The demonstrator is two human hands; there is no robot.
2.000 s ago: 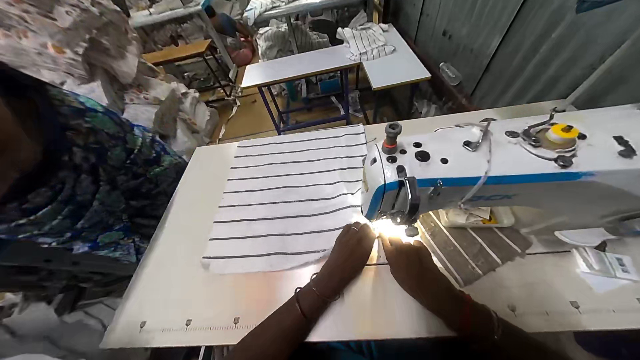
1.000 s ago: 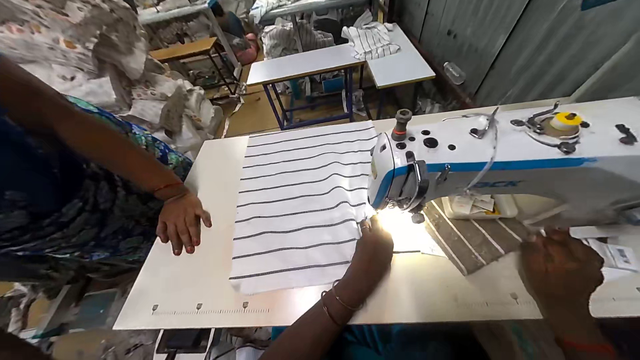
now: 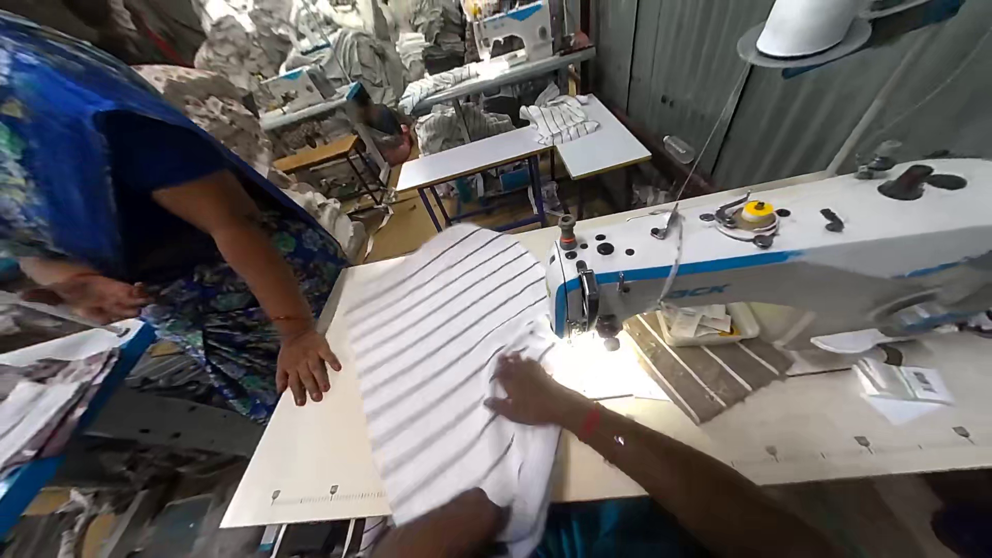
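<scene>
A white fabric panel with dark stripes [image 3: 449,341] lies on the sewing table, left of the needle area of a Jack sewing machine [image 3: 697,263], and its near end hangs over the front edge. My right hand [image 3: 531,391] rests on the panel's right side, fingers bent; whether it pinches the cloth is not clear. At the panel's near end is my left hand [image 3: 473,515], blurred, its fingers hidden against the bunched cloth. The machine's lamp lights the needle area. A brown striped fabric piece [image 3: 705,372] lies under the machine arm.
At the left stands another person, one hand [image 3: 306,368] on the table's left end. Beneath the machine arm sits a plastic tray [image 3: 748,329] of small items, with white labels [image 3: 903,384] farther right. Behind are white tables [image 3: 473,159] and heaped cloth.
My right hand has come from the table's right side onto the striped panel. My left hand has moved from near the needle to the panel's near end. The panel has turned and shifted toward me.
</scene>
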